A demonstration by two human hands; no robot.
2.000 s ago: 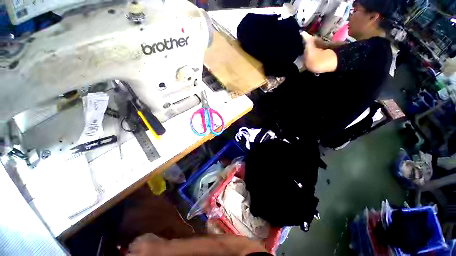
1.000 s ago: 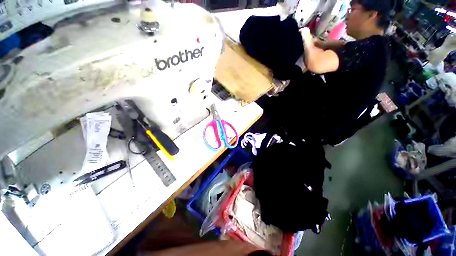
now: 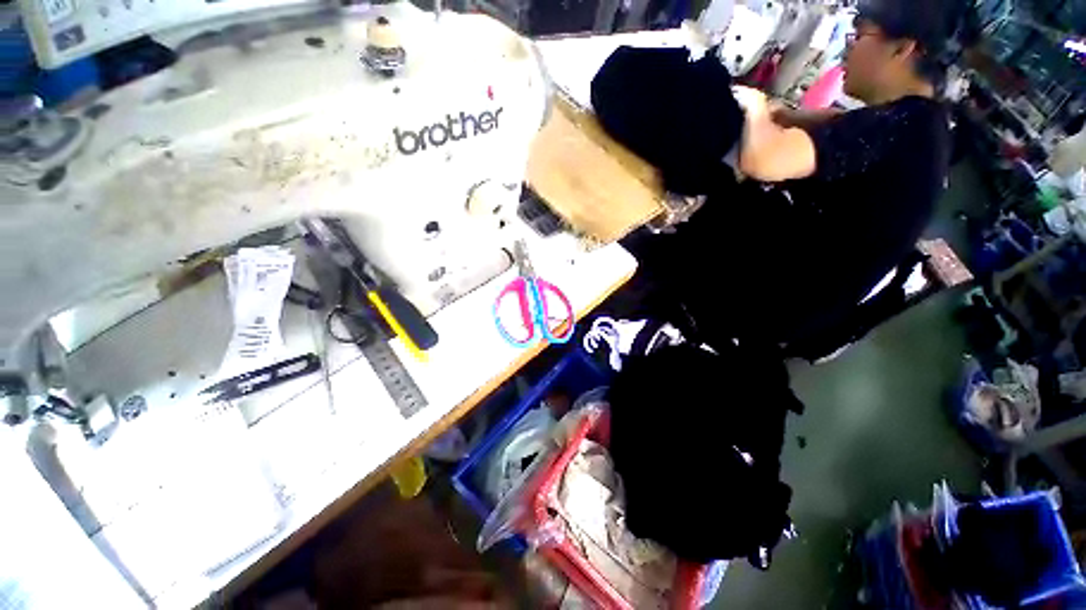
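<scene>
Neither of my hands shows clearly. A dim brownish blur lies at the bottom edge below the table; I cannot tell whether it is part of my arm. The cream-white brother sewing machine (image 3: 298,143) fills the upper left. Near its bed lie printed white slips (image 3: 257,307), black thread snips (image 3: 264,378), a steel ruler (image 3: 397,379) and a yellow-and-black handled tool (image 3: 401,319). Scissors with pink and blue loops (image 3: 534,312) lie near the table's edge. A white sheet (image 3: 197,506), washed out by glare, lies at the lower left.
The white table's wooden edge (image 3: 470,402) runs diagonally. Below it stand a blue crate (image 3: 482,465) and a red crate (image 3: 560,539) with beige pieces. Black garments (image 3: 703,453) heap over them. Another person (image 3: 875,197) in black sits at the upper right, hands at black fabric.
My forearm, seen along the bottom edge earlier, has dropped mostly or wholly out of clear view. The camera view has shifted, so the machine and table sit farther right than two seconds ago.
</scene>
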